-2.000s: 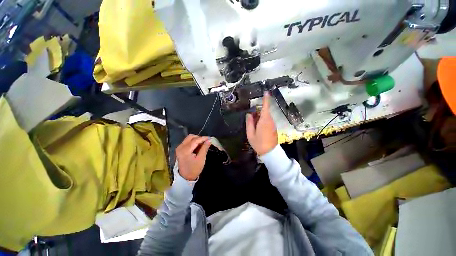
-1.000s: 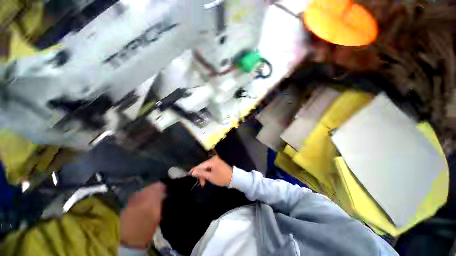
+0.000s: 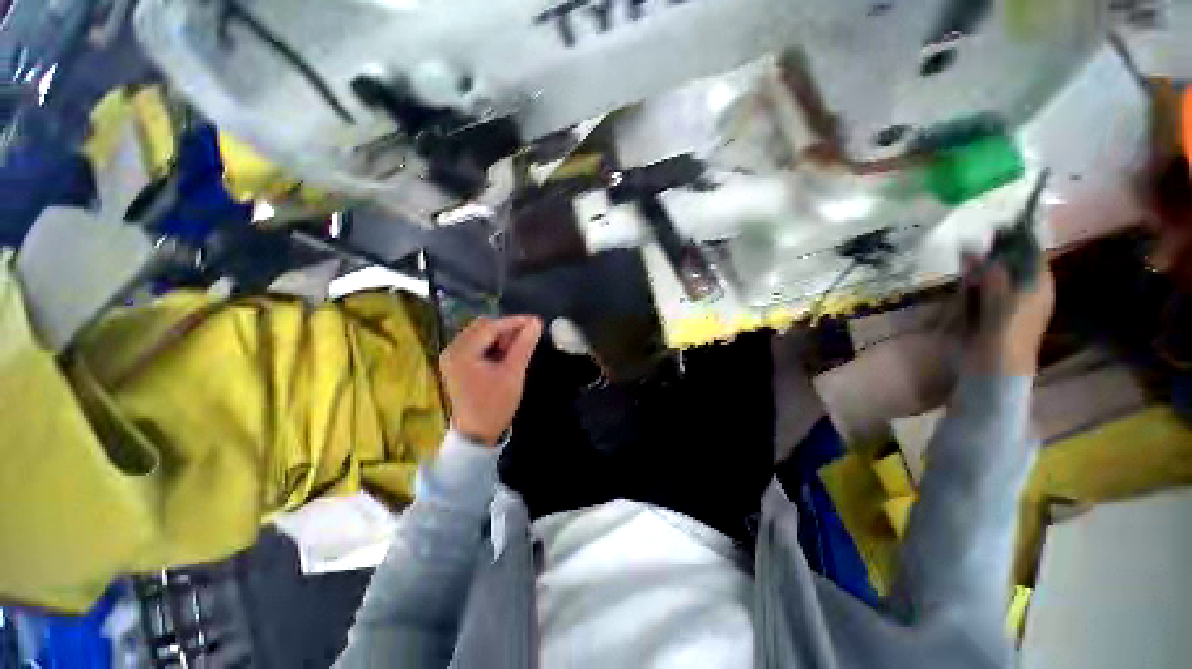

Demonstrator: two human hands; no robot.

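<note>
My left hand (image 3: 490, 376) is below the needle area (image 3: 458, 154), thumb and finger pinched together. A faint thin thread (image 3: 502, 255) runs down from the needle area to these fingertips. My right hand (image 3: 1010, 314) is at the right edge of the machine table, blurred, closed on dark scissors (image 3: 1016, 248) with the blades pointing up. The white sewing machine head (image 3: 732, 65) spans the top. No workpiece shows under the needle.
Large folded yellow pieces (image 3: 209, 418) lie at the left, with a grey sheet (image 3: 85, 275). The white machine table (image 3: 811, 281) has a ragged yellow edge. A green cap (image 3: 974, 167) sits at the machine's right. Yellow and grey-beige sheets (image 3: 1111, 575) lie lower right.
The view swung right and came back. My right hand has moved from the needle area to the table's right side and now holds scissors. My left hand is again below the needle area.
</note>
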